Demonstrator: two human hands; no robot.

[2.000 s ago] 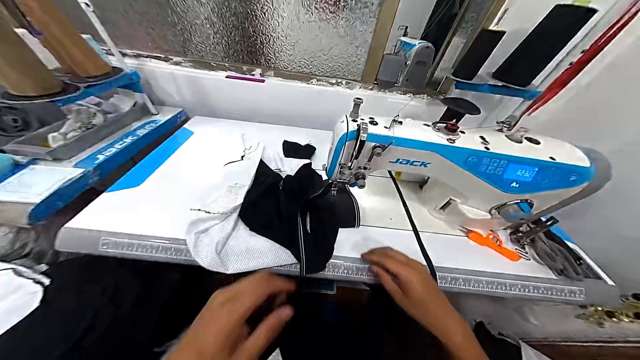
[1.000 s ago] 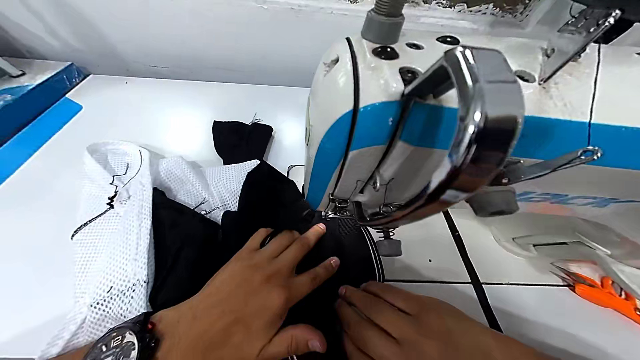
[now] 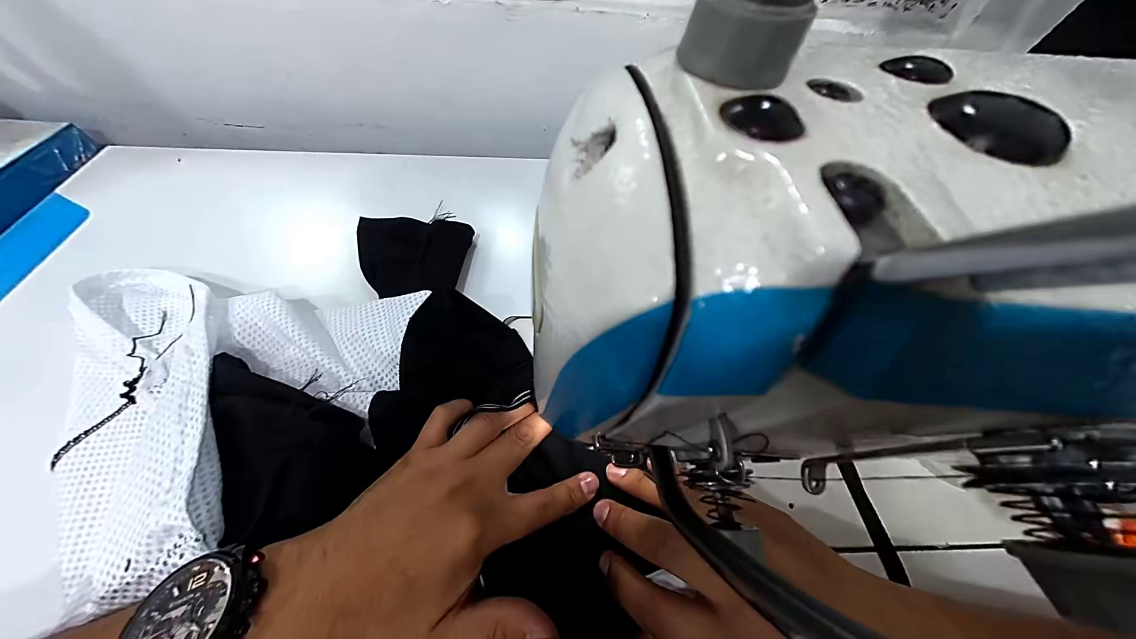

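Observation:
Black fabric (image 3: 461, 346) joined with white mesh fabric (image 3: 142, 355) lies to the left of and under the head of a sewing machine (image 3: 754, 222). My left hand (image 3: 426, 515), with a watch (image 3: 191, 599) at its wrist, presses flat on the black fabric with fingers spread, its fingertips at the machine head's lower left. My right hand (image 3: 674, 541) rests on the same fabric close to the needle area, partly covered by a dark curved machine part. The fingertips of both hands are near each other but apart. The needle itself is hidden by the machine head.
The white table (image 3: 231, 213) extends left and back to a pale wall (image 3: 337, 71). A blue strip (image 3: 35, 240) marks the table at the far left. A black cord or strip (image 3: 874, 524) crosses the machine bed at the right. Loose thread ends stick out of the fabric.
Both hands have come from the table's front edge onto the black fabric beside the machine's needle area. The view has moved much closer to the machine head.

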